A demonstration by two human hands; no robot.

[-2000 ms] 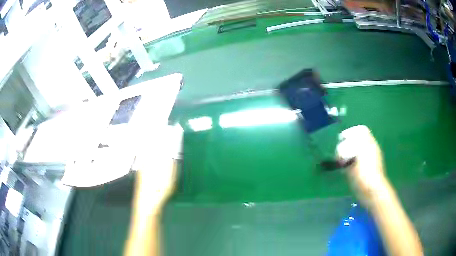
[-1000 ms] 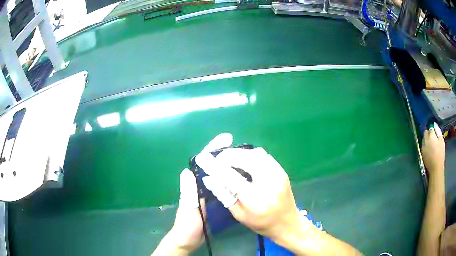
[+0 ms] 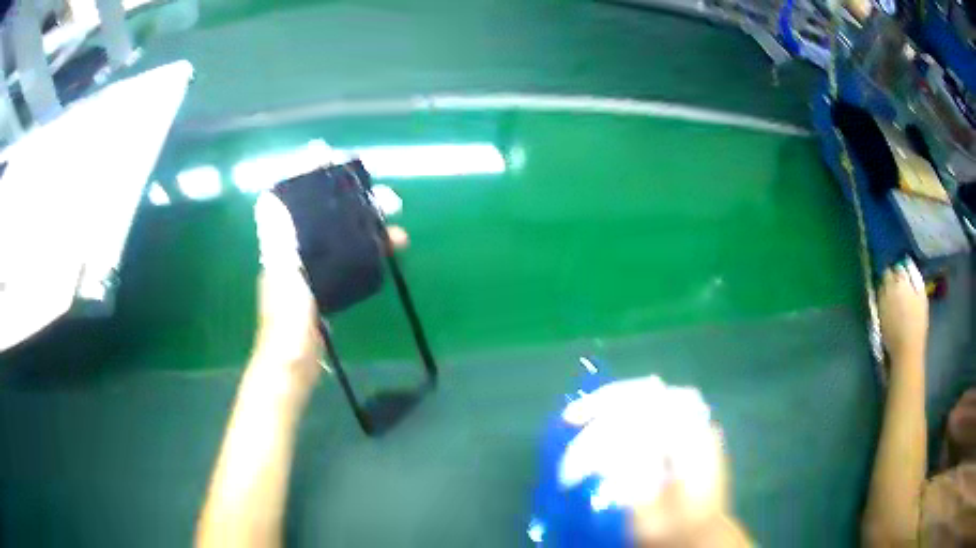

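My left hand (image 3: 284, 268) holds a black phone middle frame (image 3: 340, 241) by its upper part, over the green belt. The frame has a dark plate at its upper end and an open rectangular rim below. White finger cots show at its left edge and at its upper right edge. My right hand (image 3: 658, 460), blurred, is at the crumpled bright-blue film pile (image 3: 573, 508) on the dark green mat. Its fingers are partly merged with the glare, and whether it grips any film cannot be told.
A white fixture plate (image 3: 91, 193) stands at the left. The glossy green belt (image 3: 599, 225) has a pale rail behind it. At the right is another person's arm (image 3: 902, 396) beside a blue-and-grey press fixture (image 3: 926, 219).
My hands have moved apart. The left has carried the frame up and left, turning its open rim into view. The right has left the frame and moved down and right to the blue pile.
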